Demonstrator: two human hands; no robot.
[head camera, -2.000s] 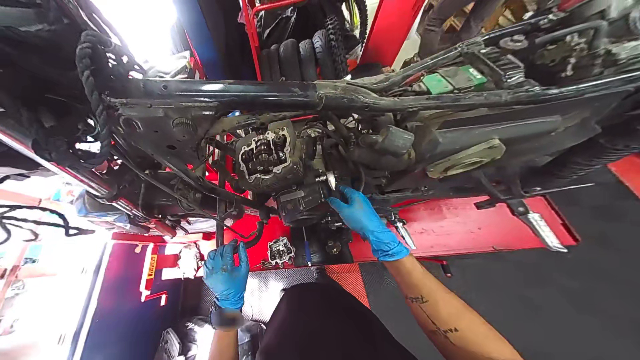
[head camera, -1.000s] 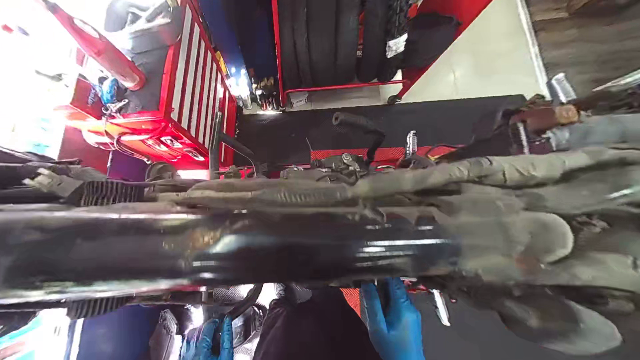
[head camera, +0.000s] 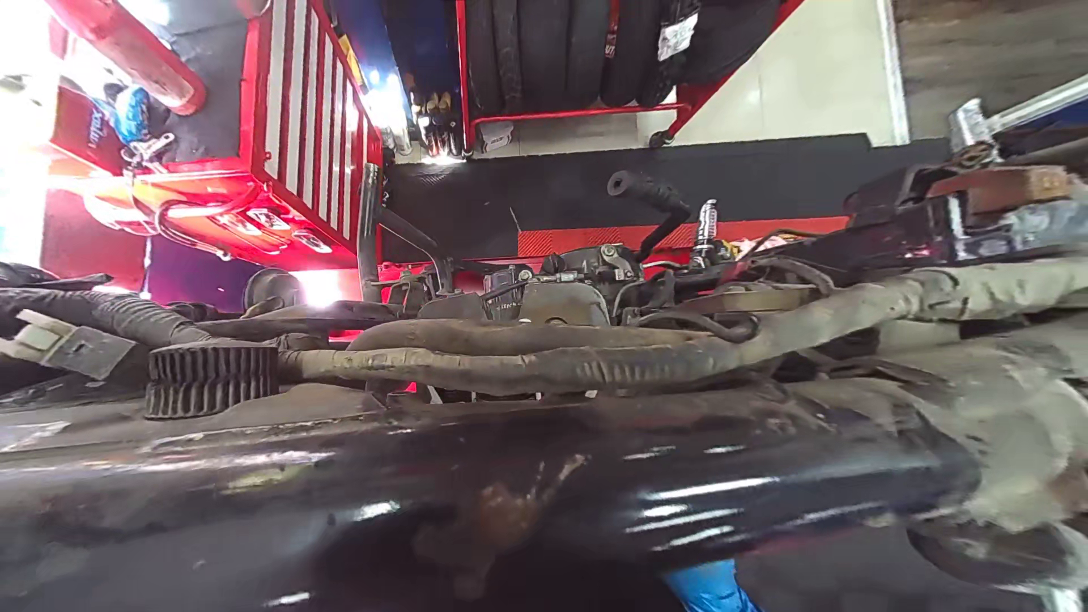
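Observation:
The black frame tube of a motorcycle (head camera: 476, 484) crosses the lower part of the view, close to the camera. Below it, a small piece of my right hand's blue glove (head camera: 712, 586) shows at the bottom edge; the fingers are hidden behind the tube, so what they touch cannot be seen. My left hand is out of view. A dirty wrapped wiring harness (head camera: 527, 370) runs along the top of the tube. A ribbed black rubber piece (head camera: 212, 380) sits left of it, near a pale plug connector (head camera: 38, 340). Engine parts (head camera: 561, 302) show beyond the harness.
A red tool cabinet (head camera: 255, 170) stands at the upper left, with a red cylindrical object (head camera: 136, 55) above its dark top. Tyres (head camera: 544, 55) stand in a red rack (head camera: 578, 113) beyond a black floor mat (head camera: 748, 170). A rubber-ended lever (head camera: 650, 191) sticks up past the engine.
The view has moved in close over the frame tube. Both gloved hands showed at the engine side two seconds ago; now the left is out of view and the right is mostly hidden.

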